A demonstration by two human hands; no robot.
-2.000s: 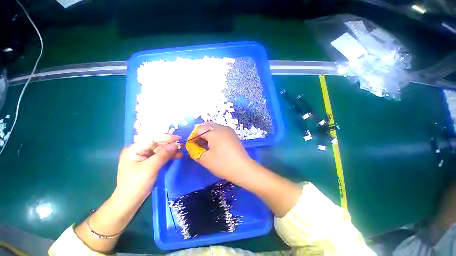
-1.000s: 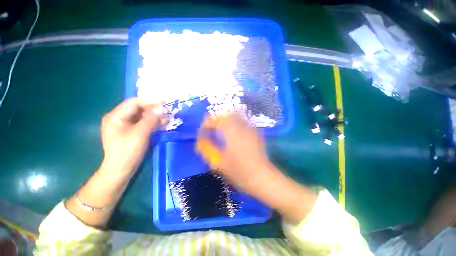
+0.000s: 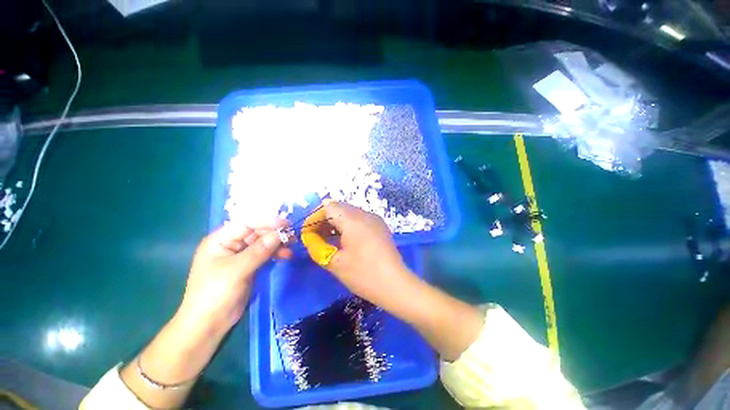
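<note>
My left hand point(image 3: 232, 268) pinches a tiny white connector housing point(image 3: 285, 235) between thumb and fingertips, over the near edge of the upper blue tray. My right hand point(image 3: 352, 244), with an orange-yellow covering point(image 3: 318, 247) on one digit, holds a thin black wire point(image 3: 308, 216) whose end is at the housing. Whether the wire is inside the housing cannot be told. The upper tray point(image 3: 450, 192) holds a bright white heap point(image 3: 300, 152) and a grey speckled heap point(image 3: 404, 152). The lower blue tray point(image 3: 264, 364) holds a pile of black wires point(image 3: 332, 344) with pale ends.
Wired connectors point(image 3: 496, 228) lie loose right of the trays by a yellow line point(image 3: 541, 264). A clear plastic bag point(image 3: 600, 120) with white papers is at the upper right. A white cable point(image 3: 68, 104) and small white pieces point(image 3: 10, 207) are at the left. A person's arm shows at the lower right edge.
A second ago my hands were apart, the right one blurred over the lower tray. Now they are together again at the housing. The camera view has also shifted, so the trays appear lower.
</note>
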